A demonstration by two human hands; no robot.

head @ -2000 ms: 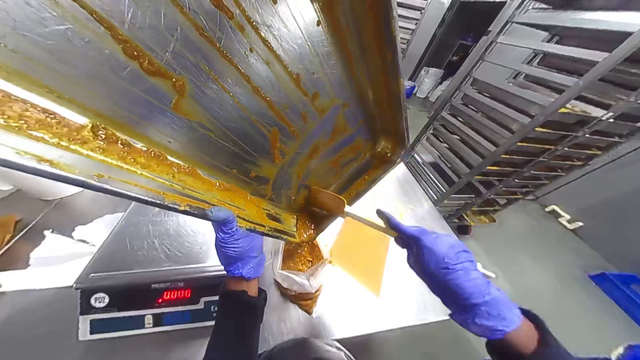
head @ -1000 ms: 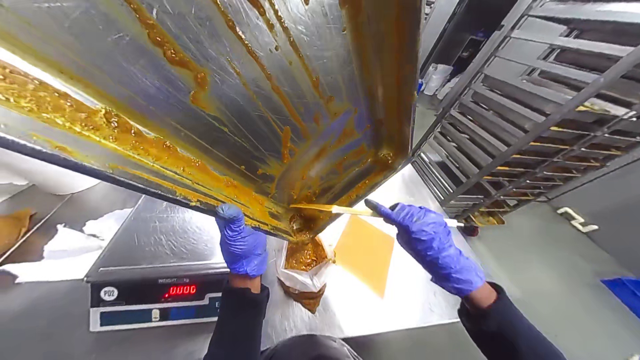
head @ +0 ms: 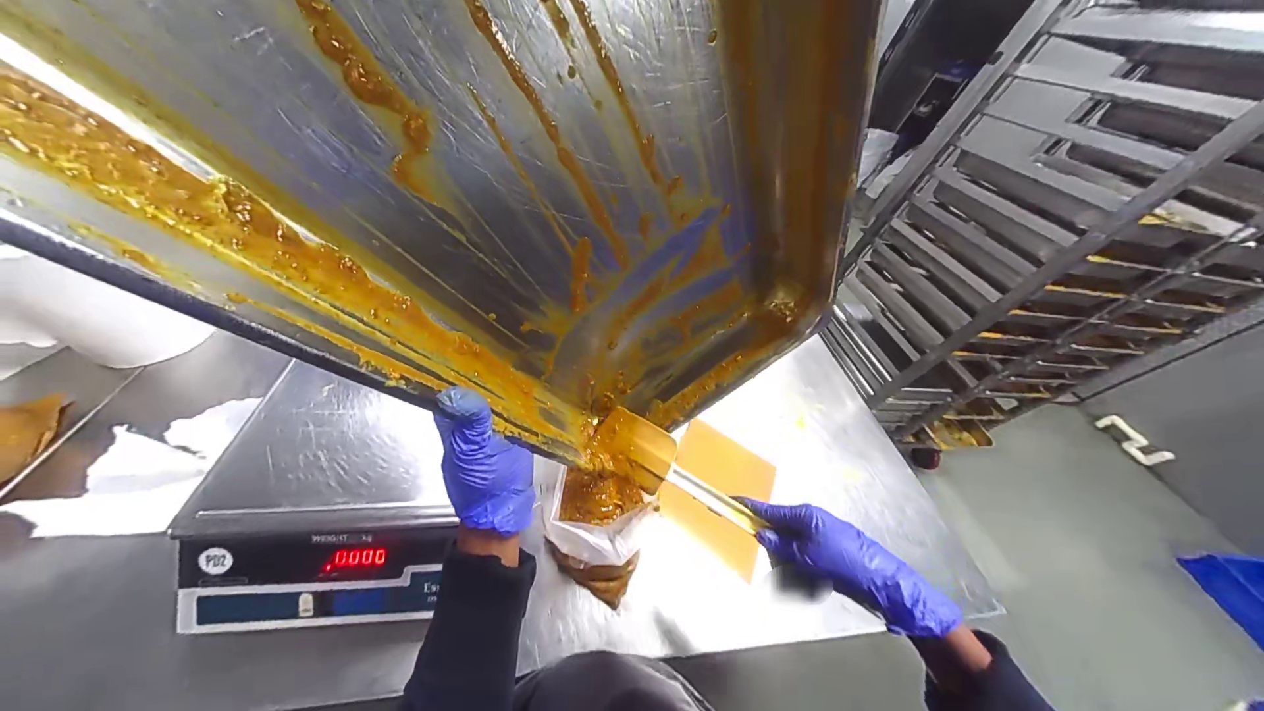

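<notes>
My left hand [head: 484, 464], in a blue glove, grips the lower rim of a large metal tray [head: 553, 118] that is tilted up and streaked with orange-brown sauce [head: 326, 276]. My right hand [head: 849, 563], gloved too, holds the handle of a spatula [head: 637, 449]; its sauce-coated blade is at the tray's lower corner. Directly beneath that corner stands an open plastic bag [head: 597, 538] with sauce inside. An orange sheet or card [head: 716, 494] lies on the table behind the spatula handle.
On the left a digital weighing scale [head: 326, 444] stands on the metal table [head: 810, 434]. White crumpled sheets [head: 148, 464] and a brown-filled bag [head: 28, 434] lie farther left. A metal rack [head: 1047, 227] is at the right, with a blue object [head: 1229, 592] on the floor.
The spatula blade has turned to show its broad face at the tray's corner. My left hand still grips the rim, and the bag stays below the corner.
</notes>
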